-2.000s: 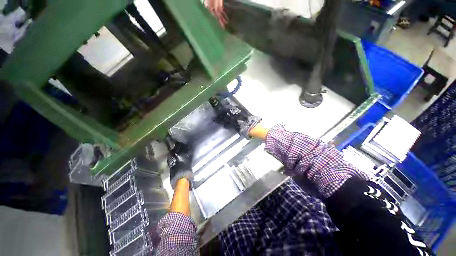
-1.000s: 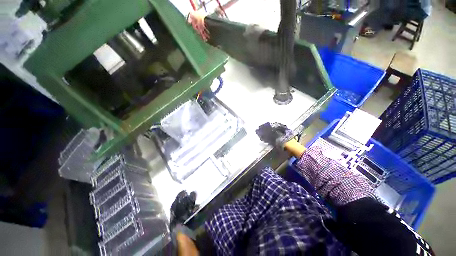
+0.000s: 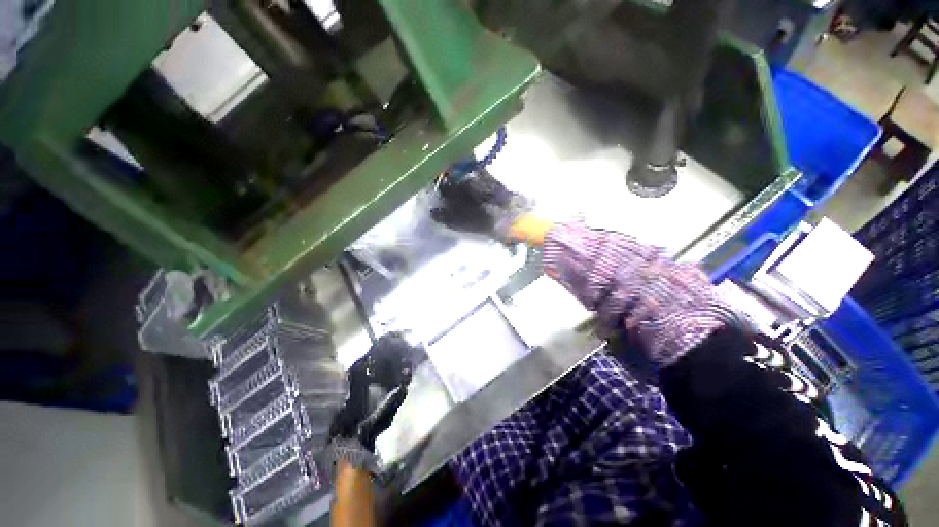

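Note:
A silver casting [image 3: 448, 280] lies on the fixture under the green machine head, bright with glare and blurred. My right hand [image 3: 476, 206], in a dark glove, is at its far right corner beside the blue hose; its fingertips are hidden, so a grip cannot be told. My left hand [image 3: 376, 391], also gloved, is low over the table left of a flat silver tray [image 3: 476, 348], with thumb and fingers apart and nothing seen in it.
The green machine head [image 3: 360, 206] overhangs the fixture. A row of silver castings [image 3: 263, 422] stands at left. A dark post [image 3: 655, 170] rises at right. A blue crate [image 3: 875, 381] holds more castings, with a pale plate [image 3: 824, 266] on top. A blue mesh crate is farther right.
My right hand has moved from the table's right front to the fixture's far corner. My left hand stays low at the left front. The view has shifted closer to the machine.

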